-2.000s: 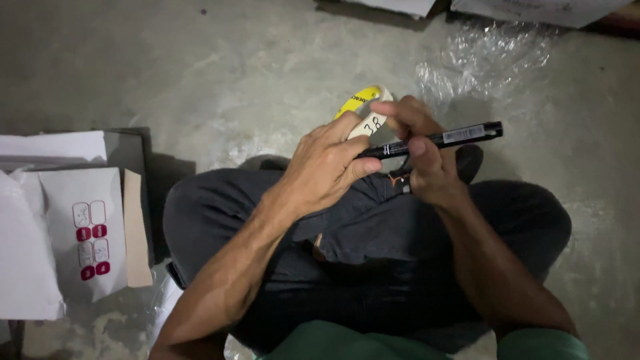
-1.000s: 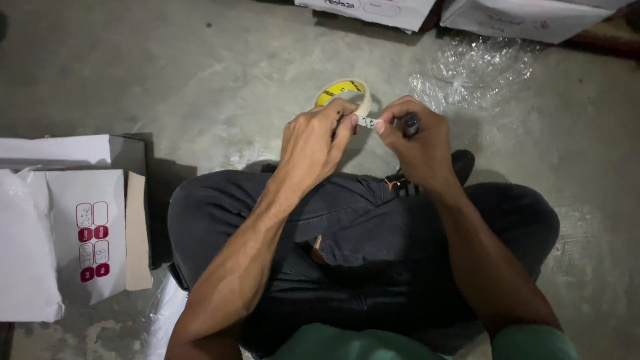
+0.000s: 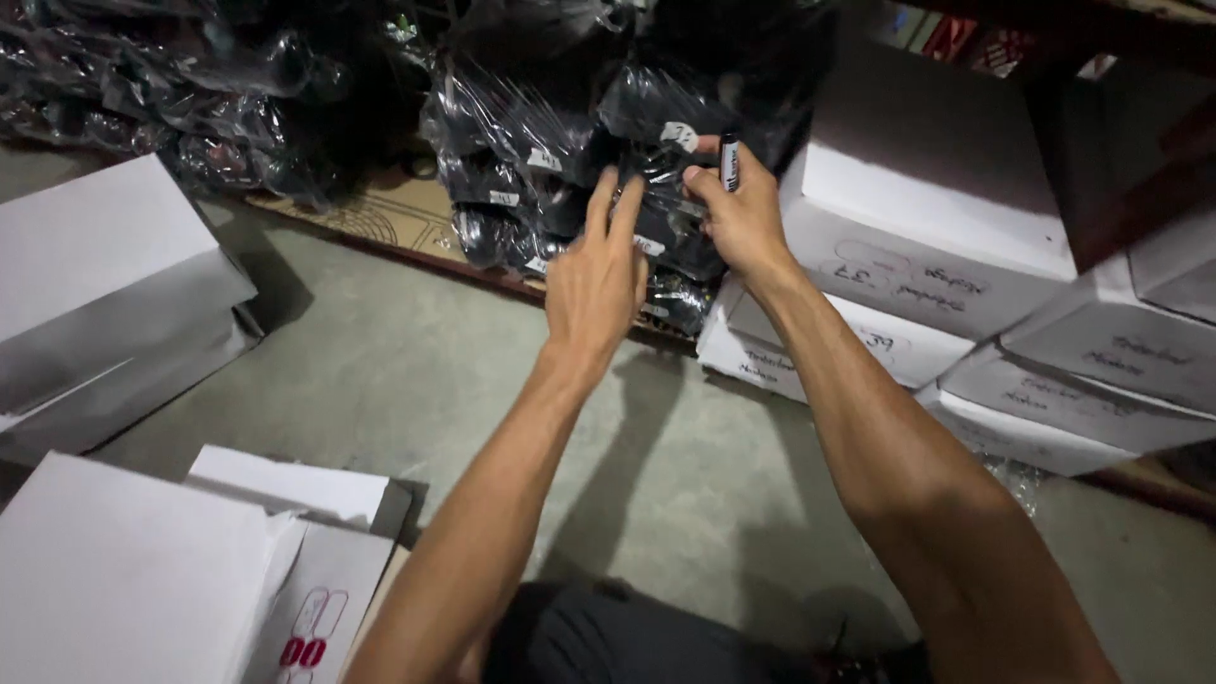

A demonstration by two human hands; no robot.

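My right hand (image 3: 746,204) holds a black marker pen (image 3: 729,163) upright between its fingers. Its index fingertip is close to a white tape label (image 3: 678,136) on a plastic-wrapped black bundle (image 3: 655,100); whether it touches cannot be told. My left hand (image 3: 594,275) has two fingers stretched toward the same stack of wrapped bundles, and nothing shows in it. Handwritten numbers mark the labels, among them a white label (image 3: 544,160) on the bundle to the left (image 3: 503,114). What the bundles contain is obscured by the clear plastic and shadow.
White cardboard boxes (image 3: 936,218) with handwriting stand stacked on the right. More white boxes (image 3: 123,579) lie at the lower left, and another box (image 3: 85,247) is above them. Further wrapped bundles (image 3: 237,66) fill the upper left. Flattened brown cardboard (image 3: 380,209) lies under the stack.
The view has swung to the stacked bundles. My hands have parted from the short tape strip between them and now reach to the bundles; the yellow-cored tape roll is out of view.
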